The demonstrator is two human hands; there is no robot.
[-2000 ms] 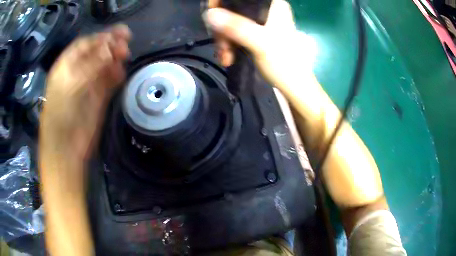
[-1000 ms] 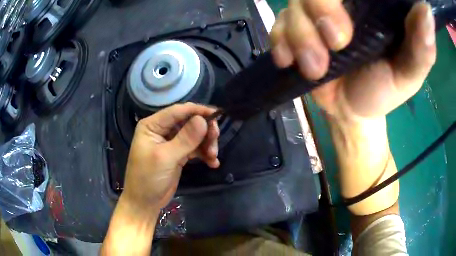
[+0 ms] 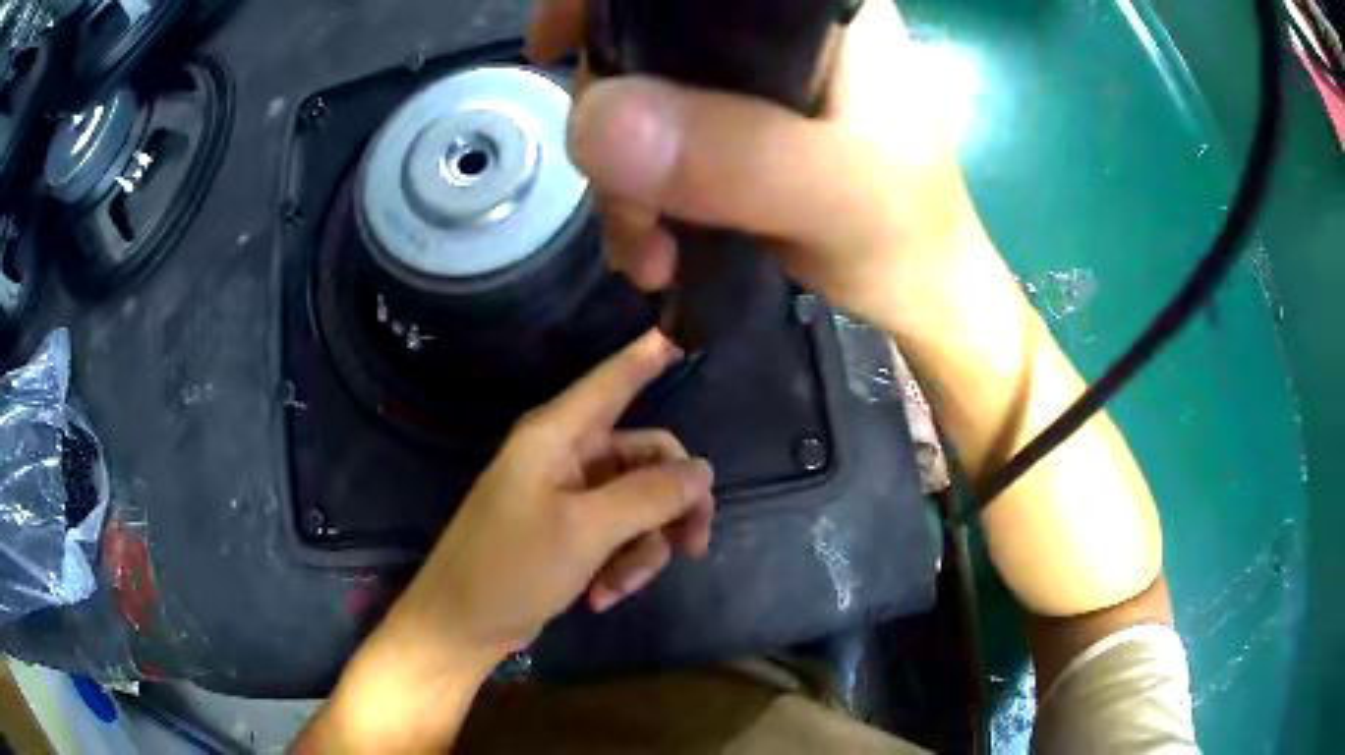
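A speaker driver [image 3: 494, 317] lies face down with its silver magnet [image 3: 469, 170] on top, in a square black front panel [image 3: 354, 516] on the black mat. My right hand [image 3: 752, 177] is closed around the thick black electric screwdriver [image 3: 723, 280], held nearly upright over the right side of the driver's rim. My left hand [image 3: 568, 502] is below it, index finger extended and touching near the screwdriver's tip, other fingers curled. The bit is mostly hidden. I cannot tell whether a screw is there or in my fingers.
Loose drivers [image 3: 155, 177] lie at the upper left. A clear plastic bag with small dark screws [image 3: 52, 487] sits at the left edge of the mat [image 3: 192, 398]. The green bench top [image 3: 1239, 369] is at the right. A black cord [image 3: 1151, 347] crosses my right forearm.
The screwdriver has swung from slanted to nearly upright, and my right hand has moved left. My left hand has moved slightly down and right, with its index finger now extended from the pinch.
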